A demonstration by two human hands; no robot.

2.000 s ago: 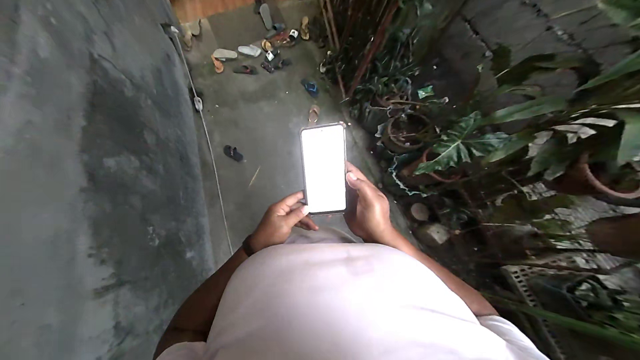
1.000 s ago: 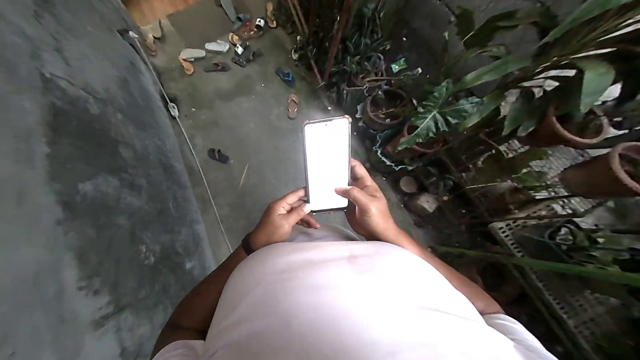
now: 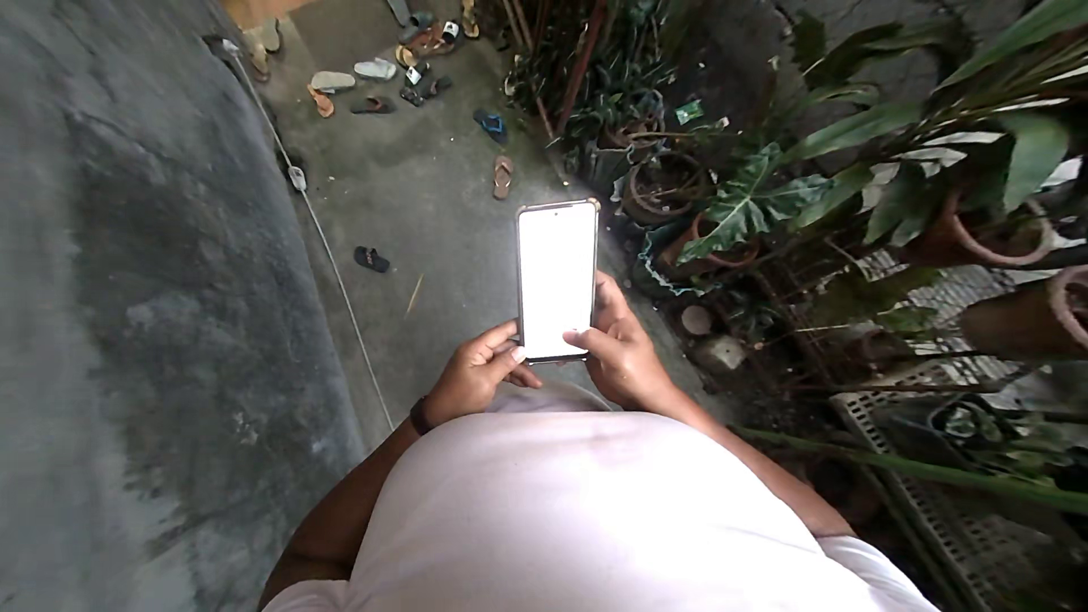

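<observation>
A smartphone (image 3: 557, 276) in a case is held upright in front of my white shirt, its screen glowing blank white. My left hand (image 3: 483, 370), with a dark band at the wrist, grips the phone's lower left corner, the thumb on its edge. Around the lower right side is my right hand (image 3: 627, 353); its thumb lies over the lower part of the screen. The fingers behind the phone are mostly hidden.
A grey concrete wall (image 3: 195, 297) runs along the left, with a white cord (image 3: 340, 280) beside it. Sandals (image 3: 374, 104) lie scattered on the concrete floor ahead. Potted plants (image 3: 663, 187) and a plastic crate (image 3: 884, 459) line the right.
My right thumb has come from the phone's right edge, two seconds ago, onto the lower screen. Both hands keep hold of the phone. The view has shifted a little.
</observation>
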